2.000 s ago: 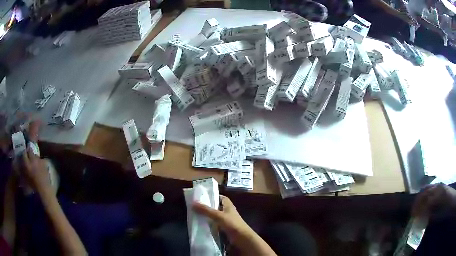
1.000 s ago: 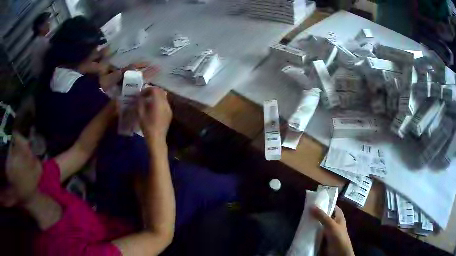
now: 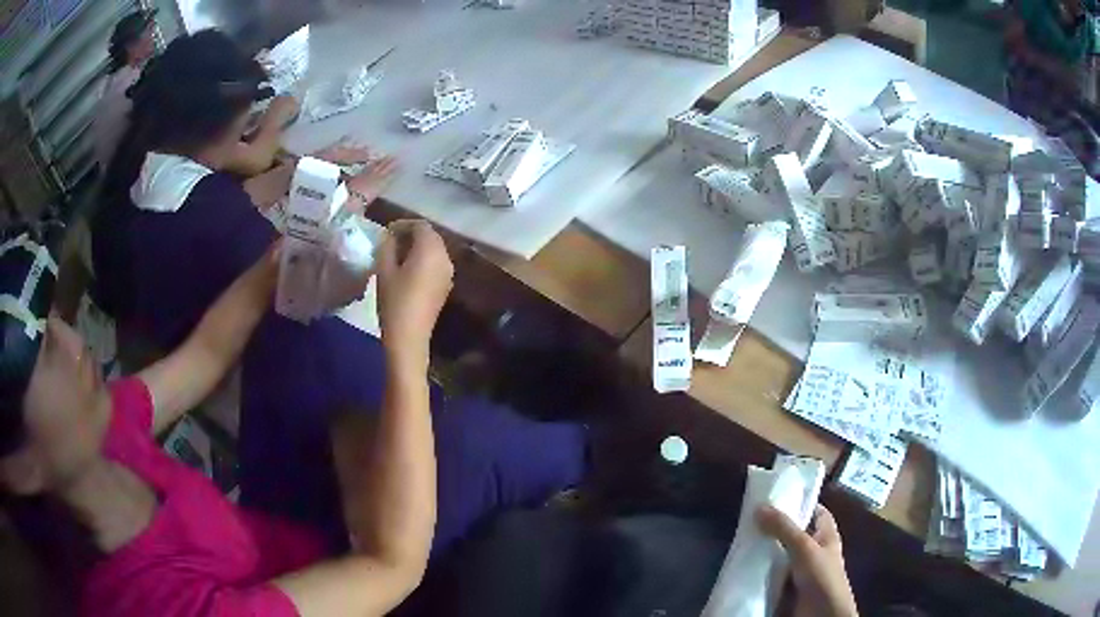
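My right hand [image 3: 815, 557] is at the lower edge, closed around a white wrapped product [image 3: 750, 566] and an upright white carton [image 3: 800, 477] behind it. Its thumb lies over the soft white bundle; the other fingers are mostly hidden, and the bundle's lower end is cut off. My left hand is not in view. On the table edge lie a flat narrow carton [image 3: 671, 319] and another white wrapped product [image 3: 750, 275] with a white piece under it. Printed leaflets [image 3: 844, 383] lie to their right.
Loose cartons [image 3: 856, 211] are heaped behind the leaflets. Flat cartons [image 3: 983, 524] are stacked at the lower right table edge. A boxed stack [image 3: 688, 29] stands at the back. A person in pink [image 3: 205, 506] holds a carton at left, beside another seated person [image 3: 199, 229]. A white disc [image 3: 674, 450] shows below the edge.
The view has swung left, showing the seated people and shifting the table rightward. My right hand keeps its hold on the bundle and carton. The neighbour's raised hand has moved away from their carton.
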